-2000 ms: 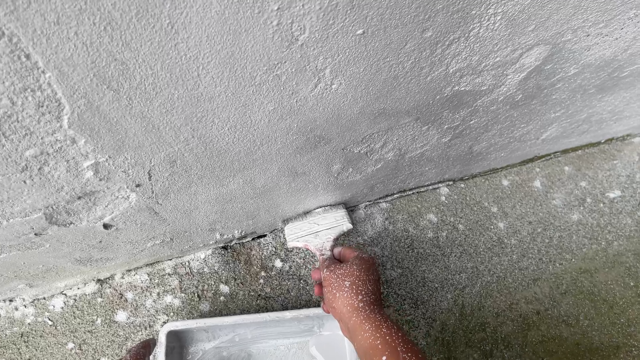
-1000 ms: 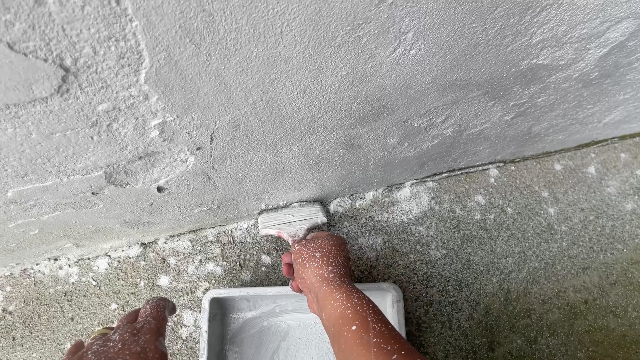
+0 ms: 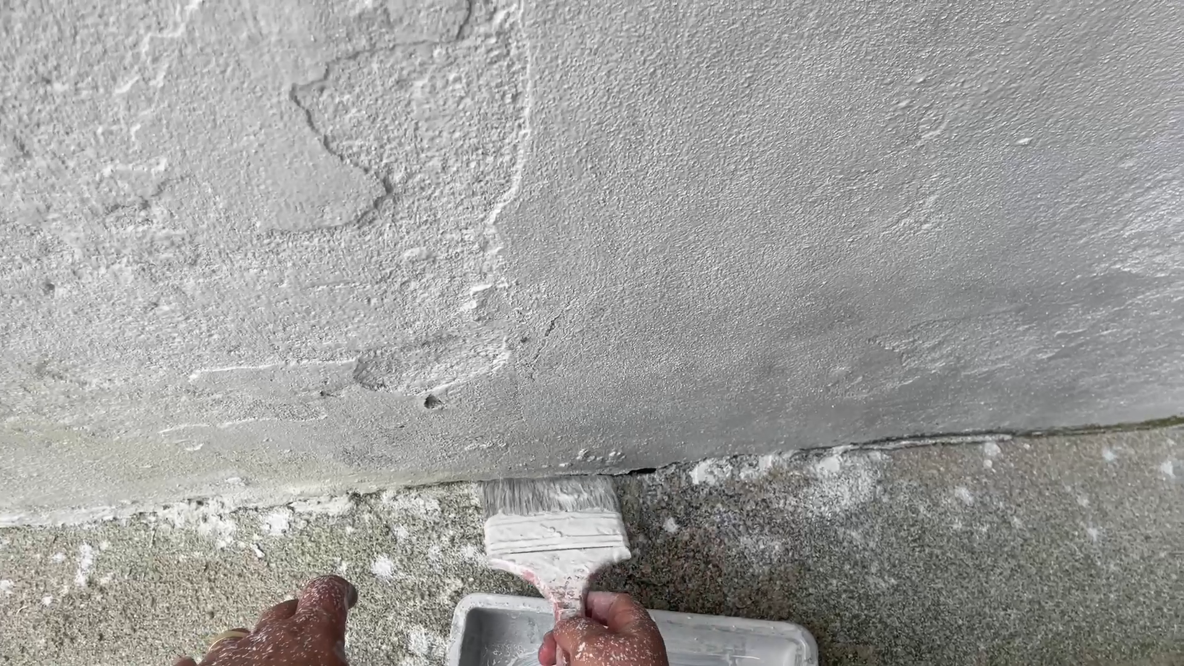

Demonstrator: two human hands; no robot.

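Note:
My right hand (image 3: 606, 634), flecked with white paint, grips the handle of a flat paintbrush (image 3: 557, 532) at the lower middle. White paint coats the brush, and its bristle tips meet the foot of a rough painted wall (image 3: 703, 231). Beneath the hand and handle lies a white plastic paint tray (image 3: 740, 634), holding some white paint and cut off by the lower edge. To the left of the tray, my left hand (image 3: 291, 629) is over the ground with its fingers apart, holding nothing; it too is paint-speckled, and a ring shows on one finger.
Rough concrete ground (image 3: 971, 555) with white splashes runs along the wall's base. A dark gap (image 3: 643, 471) shows at the joint just right of the bristles. Peeled patches and a small hole (image 3: 432, 401) mark the wall's left part.
The view has shifted left along the wall. My right hand has moved the brush leftward along the wall's foot. My left hand, barely visible at first, has come into view beside the tray.

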